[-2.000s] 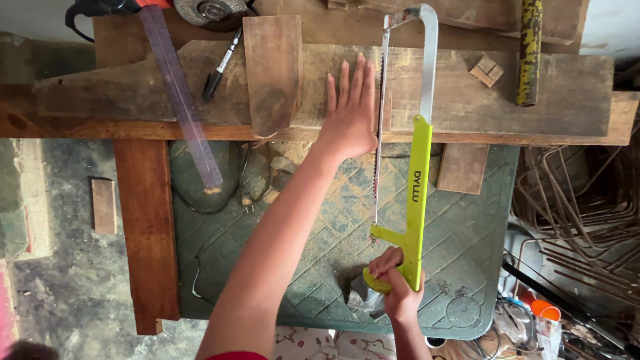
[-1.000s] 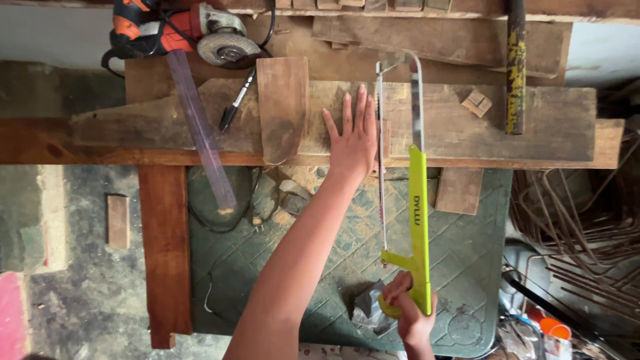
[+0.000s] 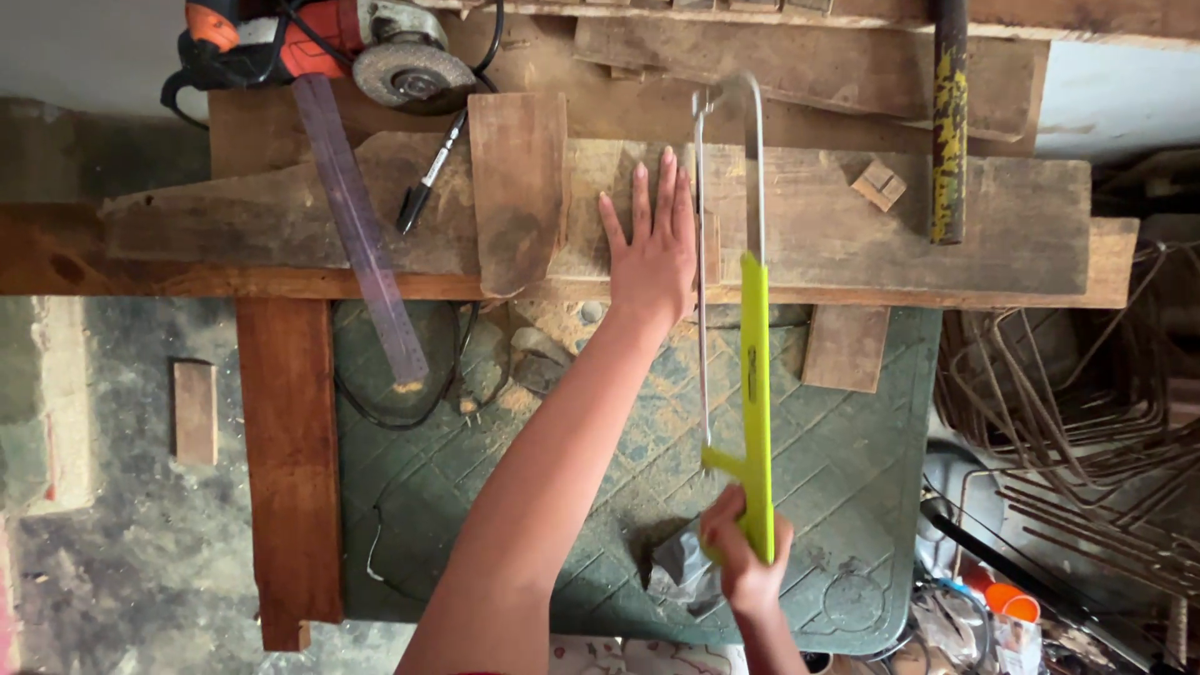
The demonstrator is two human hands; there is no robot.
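Note:
My right hand (image 3: pixel 747 553) grips the lower end of a lime-green hacksaw (image 3: pixel 757 375), whose metal frame and thin blade reach over a wooden board (image 3: pixel 825 225). Flat on wood lies my left hand (image 3: pixel 653 244), fingers spread, just left of the blade. A small wood piece (image 3: pixel 713 248) shows beside the blade, partly hidden by my hand. Left of my left hand lies a short wood offcut (image 3: pixel 520 187). Beyond it are a black marker (image 3: pixel 433 173) and a clear purplish ruler (image 3: pixel 361 225). A small notched wood block (image 3: pixel 879 185) rests on the board at right.
An orange and black angle grinder (image 3: pixel 319 42) with its cord lies at the upper left. A yellow-and-black pipe (image 3: pixel 949 131) crosses the board at right. Below stands a dusty green table (image 3: pixel 825 487) with a crumpled grey wrapper (image 3: pixel 687 567). Bent metal rods (image 3: pixel 1031 375) fill the right side.
The hacksaw has tilted slightly and its blade is seen more edge-on. My left hand stays on the wood beside it. The view has shifted, bringing the grinder into fuller sight.

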